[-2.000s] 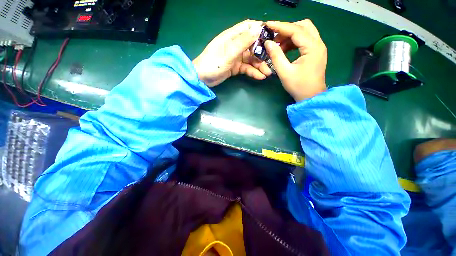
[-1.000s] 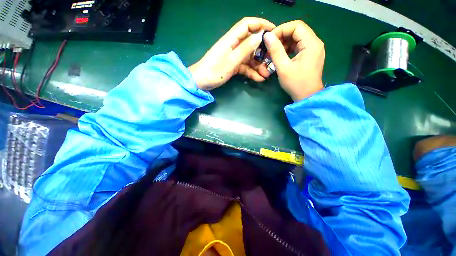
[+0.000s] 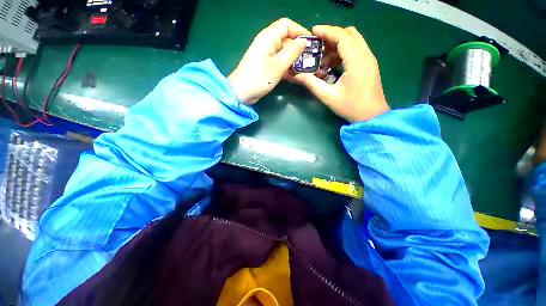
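Observation:
A small black device housing (image 3: 309, 55), a rounded square with pale and shiny parts inside, is held up between both hands with its open face showing. My left hand (image 3: 267, 61) grips its left side, the thumb at its upper left edge. My right hand (image 3: 353, 75) holds it from the right and below, the thumb near its lower edge. A small part with a silvery face (image 3: 330, 76) shows beside the housing, against the right hand's fingers. The fingertips behind the housing are hidden.
A solder wire spool (image 3: 477, 67) stands in a black stand at the right. A black bench unit (image 3: 114, 23) and a light grey vented box (image 3: 18, 25) are upper left, with red and black leads (image 3: 63, 80). A blister tray (image 3: 29, 179) lies lower left. Part of a person's blue sleeve (image 3: 534, 197) shows at the right edge.
The housing has turned so its open face shows. My left thumb has moved onto its upper edge, and my right thumb has moved down. The other person's forearm has moved mostly out at the right.

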